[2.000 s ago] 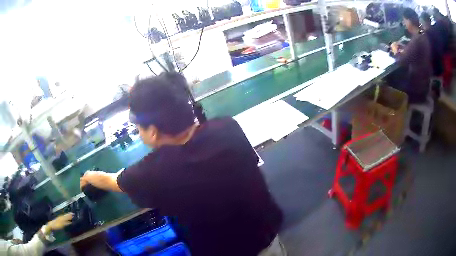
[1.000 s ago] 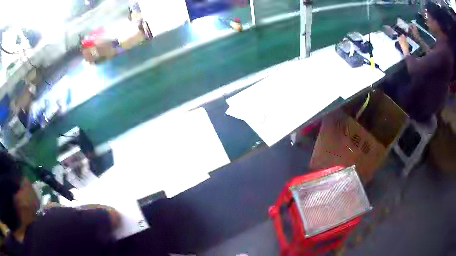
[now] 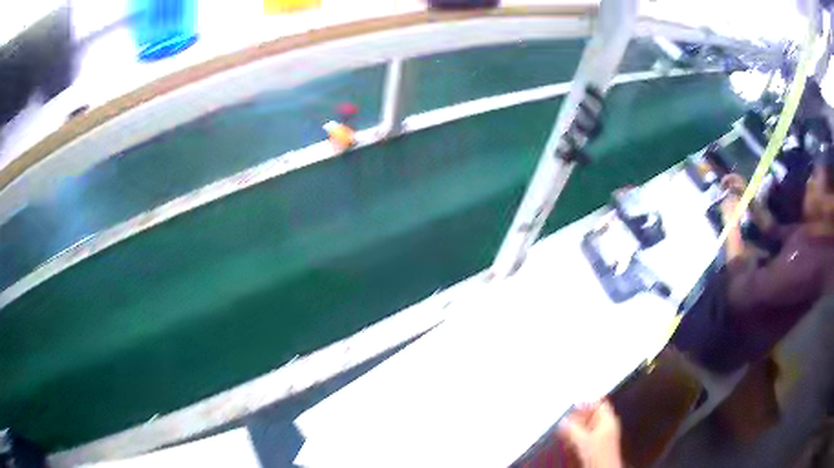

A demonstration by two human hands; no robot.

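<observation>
My right hand (image 3: 593, 435) shows at the bottom edge, right of centre, blurred and cut off by the frame. It is at the front edge of the bench, beside the white paper (image 3: 457, 366); whether it touches the paper or holds anything cannot be told. My left hand is not in view. Two dark units with pale backs (image 3: 614, 258) (image 3: 640, 219) lie on the paper toward the right.
The green belt (image 3: 274, 274) runs beyond the paper behind a pale rail (image 3: 229, 402). A pale post (image 3: 558, 155) stands at the rail. A yellow strip (image 3: 777, 137) crosses the right side. A person in a dark top (image 3: 777, 292) works at the right.
The view has moved closer to the bench and to the right. The person at the left and the red stool have left the view. My right hand has come in at the bottom.
</observation>
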